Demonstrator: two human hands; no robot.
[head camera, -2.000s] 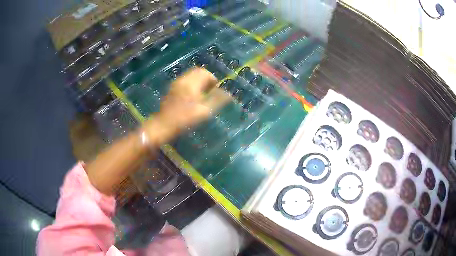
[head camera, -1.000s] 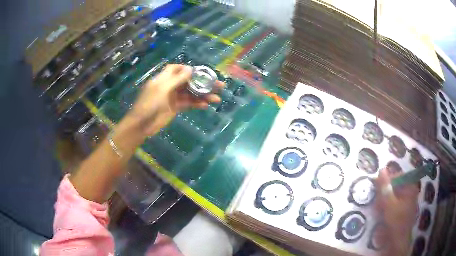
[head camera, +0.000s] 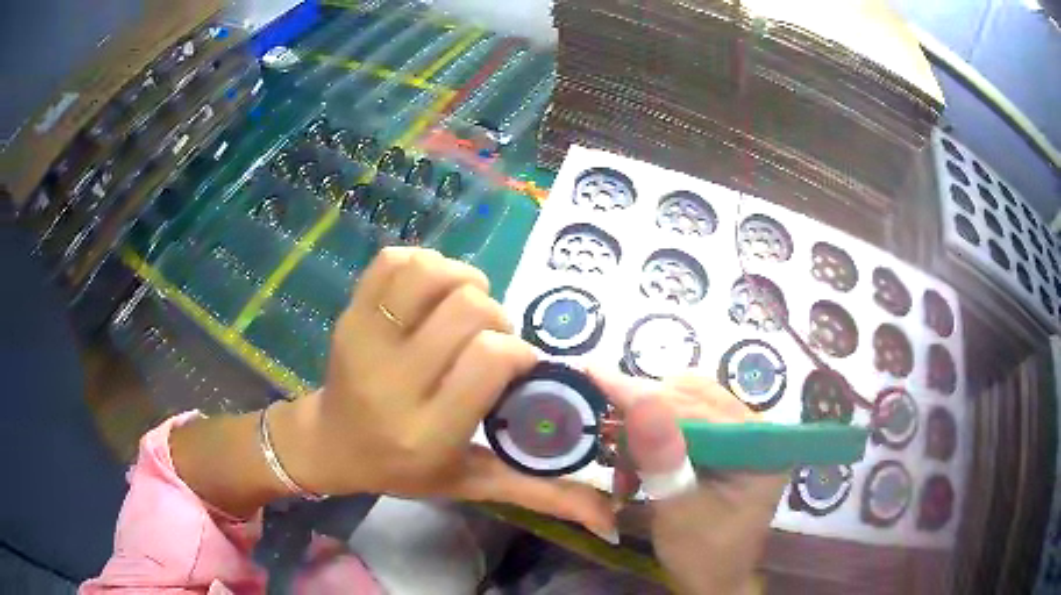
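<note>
My left hand (head camera: 407, 384) holds a speaker driver (head camera: 545, 425) with its black rim and pale ring facing me. My right hand (head camera: 698, 477) holds a green-handled tool (head camera: 774, 446), its handle pointing right and its front end at the driver's right side tab. The tool's tip is hidden by my fingers. A white band wraps a right-hand finger. Both hands are over the front left part of the white-faced packing tray (head camera: 622, 279). Some pockets hold discs, others show clusters of holes. A thin reddish cord (head camera: 803, 343) runs across the tray towards the tool.
A clear blister tray (head camera: 279, 250) with several dark-rimmed discs lies on the green mat (head camera: 512, 227). Stacked loaded trays (head camera: 128, 151) stand far left. Brown cardboard sheets (head camera: 698, 122) are stacked behind the white tray. Another hole-patterned white tray (head camera: 1003, 221) stands at the right.
My left hand has brought a driver from over the clear tray to the white tray's front. My right hand has moved left with the tool to meet it. The view has shifted right.
</note>
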